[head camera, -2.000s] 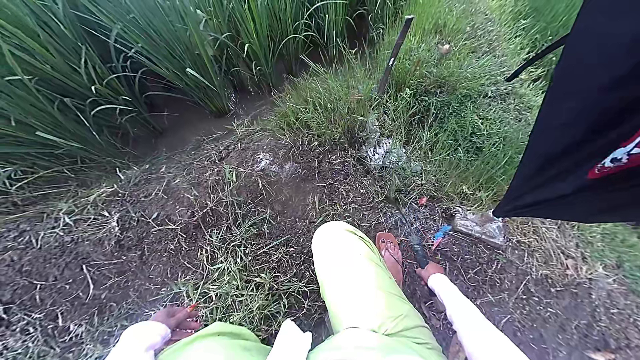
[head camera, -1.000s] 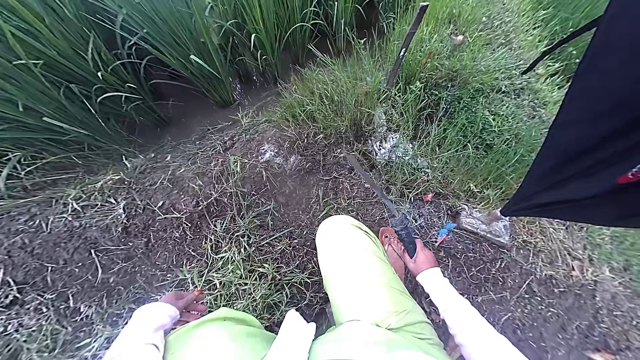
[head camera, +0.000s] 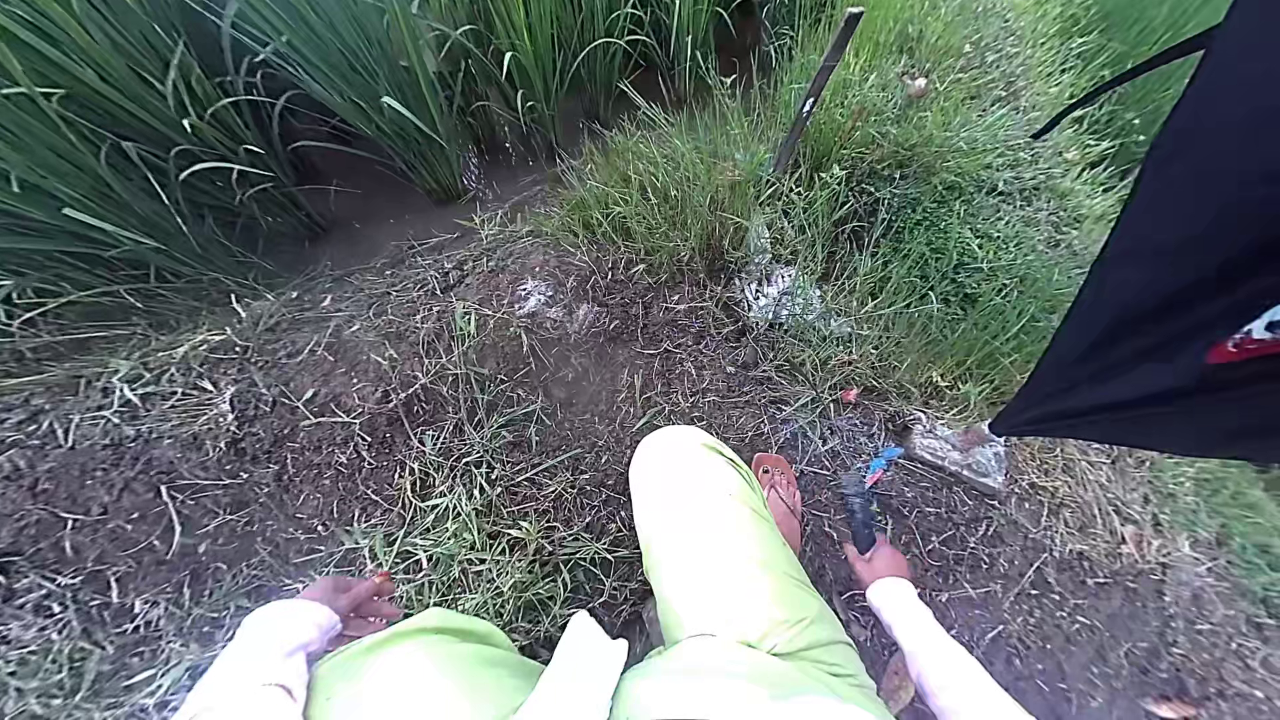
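My right hand (head camera: 880, 562), at the lower right beside my sandalled foot (head camera: 780, 495), is closed around the dark handle of a long-bladed tool (head camera: 858, 510). Its blade is blurred and hard to make out. At the lower left, my left hand (head camera: 355, 603) rests by my knee in light green trousers (head camera: 425, 665); its fingers are loosely bent, and I cannot tell whether anything is in them. Cut grass (head camera: 480, 545) lies on the soil between that hand and my other knee (head camera: 690, 470).
Tall grassy plants (head camera: 400, 90) stand in muddy water (head camera: 370, 200) at the upper left. A stick (head camera: 818, 90) rises from the grass. A block (head camera: 958, 455) touches the corner of black cloth (head camera: 1150, 300) at right. Blue and red scraps (head camera: 883, 462) lie near the tool.
The blade showed clearly over the soil one second ago, pointing up and left; now it is blurred and the handle points nearly straight ahead. My right hand has moved slightly back. My left hand stays by the knee.
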